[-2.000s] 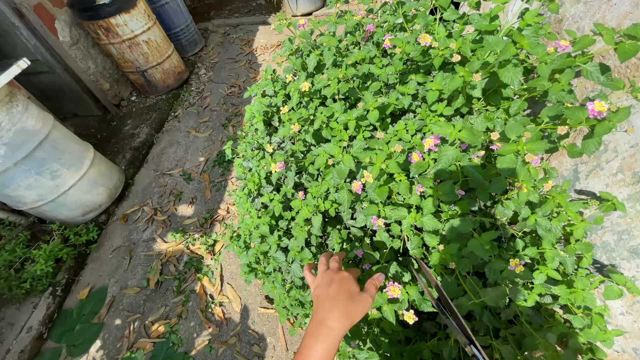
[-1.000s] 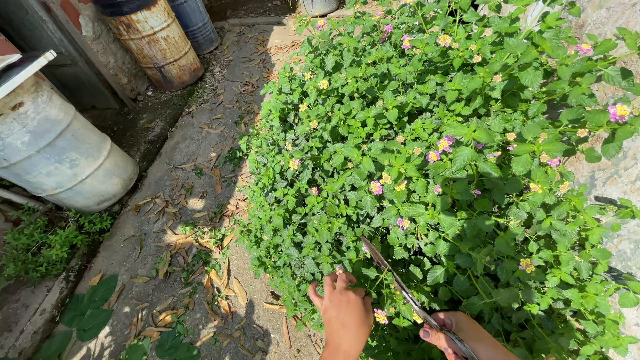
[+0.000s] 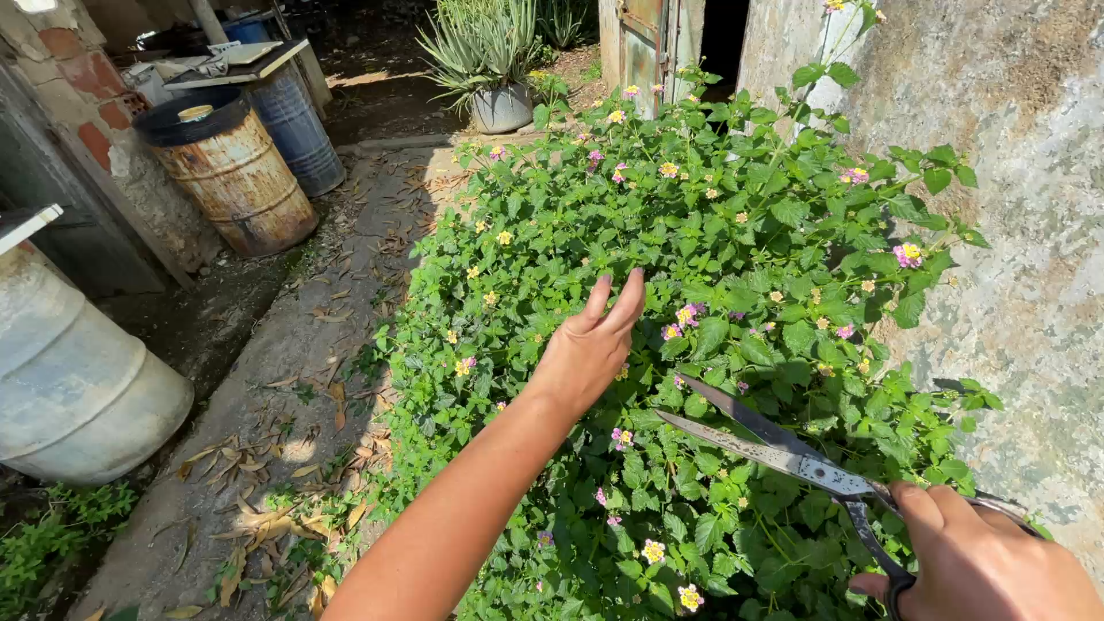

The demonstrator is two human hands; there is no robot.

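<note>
A leafy lantana bush (image 3: 733, 224) with small pink and yellow flowers fills the middle of the view. My left hand (image 3: 595, 341) reaches over its leaves, fingers apart, holding nothing that shows; whether the fingertips touch the leaves I cannot tell. At the lower right, my right hand (image 3: 975, 548) grips the handles of large metal scissors (image 3: 824, 474). Their worn, spotted blades are parted and point to the upper left, over the bush, below and to the right of my left hand.
A rough plastered wall (image 3: 1026, 285) rises at the right. Left of the bush runs a concrete path (image 3: 285, 397) with dry leaves. Along it stand a whitish drum (image 3: 78, 379), a rusty drum (image 3: 233, 181) and a blue drum (image 3: 297, 129). A potted aloe-like plant (image 3: 502, 108) is farther back.
The view has tilted up, showing more of the yard. My left hand has moved from the bush's near edge farther out over it. The scissors and my right hand have come more into view.
</note>
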